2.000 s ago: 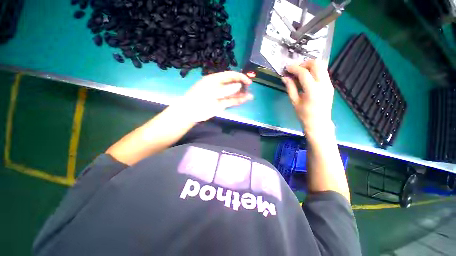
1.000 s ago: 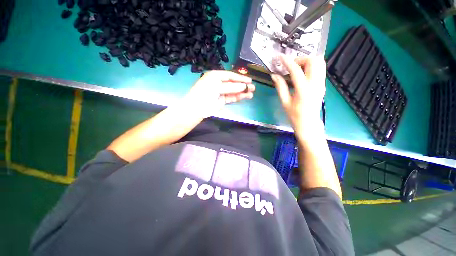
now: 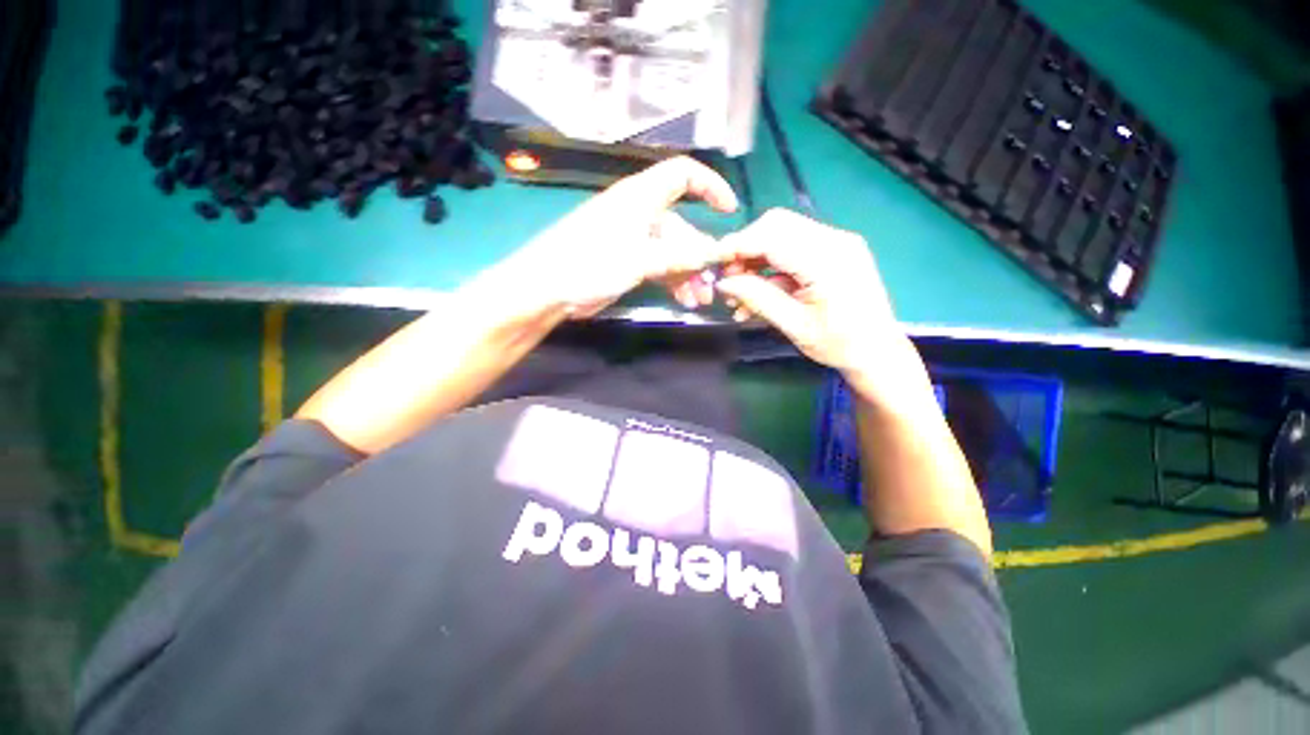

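My left hand [image 3: 642,241] and my right hand [image 3: 812,286] meet at the fingertips over the bench's near edge. A small black plastic part [image 3: 731,272] shows between the fingertips, mostly hidden by them. Whether a smaller insert is with it cannot be told. The benchtop fixture [image 3: 560,86], a grey box with a silver-white top plate and a glowing orange switch, stands just beyond my hands. The loose parts pile [image 3: 309,115] lies left of the fixture. The black parts tray [image 3: 991,129] lies to the right, with small shiny parts in some slots.
A pale edge [image 3: 388,297] borders the teal-green bench mat. A black cord [image 3: 783,144] lies right of the fixture. A blue crate [image 3: 1037,445] is on the floor under the bench. A black stool [image 3: 1286,460] stands at the far right.
My right hand has left the fixture's top plate and come down to meet my left hand. The view has shifted, so the fixture, pile and tray appear further left or higher.
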